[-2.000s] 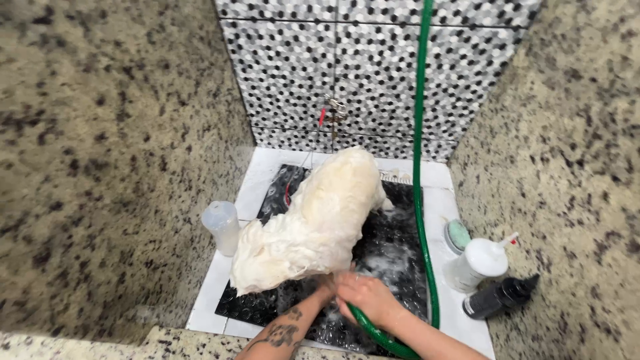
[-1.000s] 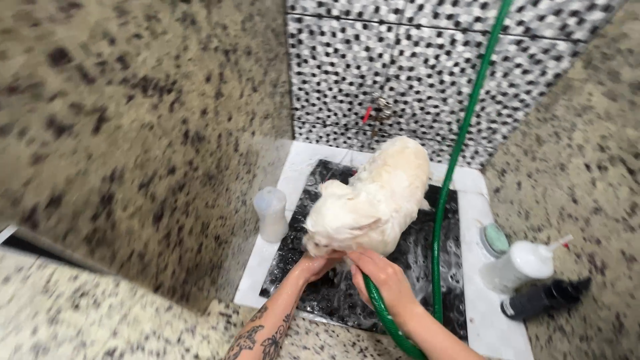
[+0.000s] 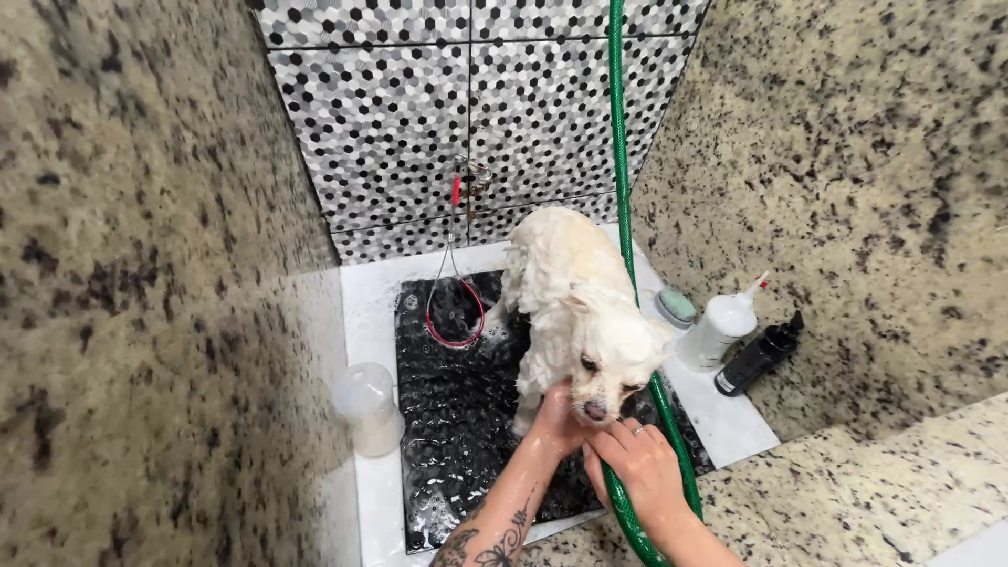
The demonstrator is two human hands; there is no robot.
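Observation:
A wet white dog (image 3: 567, 307) stands on a black textured mat (image 3: 457, 433), its head turned toward me and its coat lathered. Under its chin and jaw is my left hand (image 3: 559, 417), its fingers partly hidden by the muzzle. My right hand (image 3: 642, 468), with a ring on one finger, is closed around the end of a green hose (image 3: 622, 504) just below the dog's nose. The hose end is hidden between the hands. From there the hose loops back and runs up the tiled wall behind the dog.
A red loop tether (image 3: 457, 342) hangs from a wall fitting (image 3: 472, 177). At the left rim stands a translucent bottle (image 3: 368, 409). On the right ledge are a round green item (image 3: 676, 305), a white squeeze bottle (image 3: 718, 331) and a black bottle (image 3: 760, 358). Granite walls (image 3: 827, 197) flank the basin.
The dog's head has swung from the left to the right, and both my hands have stayed by its muzzle. The red tether loop now shows fully beside the dog.

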